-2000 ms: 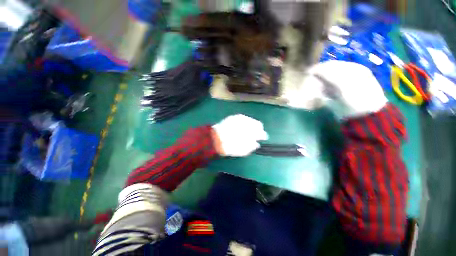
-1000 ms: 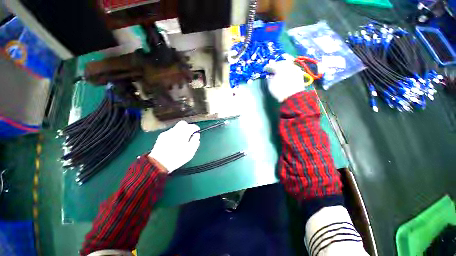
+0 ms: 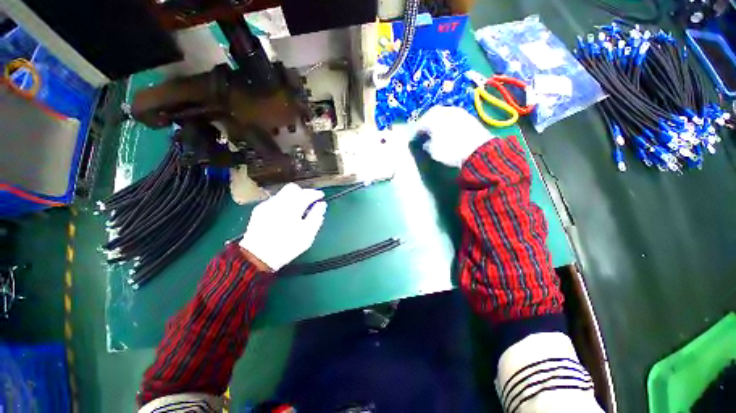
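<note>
My left hand [image 3: 284, 226], in a white glove, holds a black cable [image 3: 345, 192] just in front of the crimping machine [image 3: 266, 121]; the cable's pale tip points right. A few more black cables [image 3: 351, 258] lie on the green mat below it. My right hand [image 3: 453, 135], also white-gloved, is at the front edge of the heap of blue-sleeved terminals [image 3: 428, 81], right of the press. Its fingertips are bunched and point left; whether a terminal is between them cannot be seen.
A fan of black cables [image 3: 165, 214] lies left of the press. Scissors [image 3: 502, 101] and a plastic bag [image 3: 539, 68] lie right of the heap. Finished leads [image 3: 658, 93] are at far right, a green bin [image 3: 698, 363] at lower right. A blue parts box [image 3: 436, 36] stands behind the heap.
The view has swung right and steadied since the blurred earliest frame. My left hand has taken hold of a cable. In the last second my right hand has moved slightly left and down from the heap.
</note>
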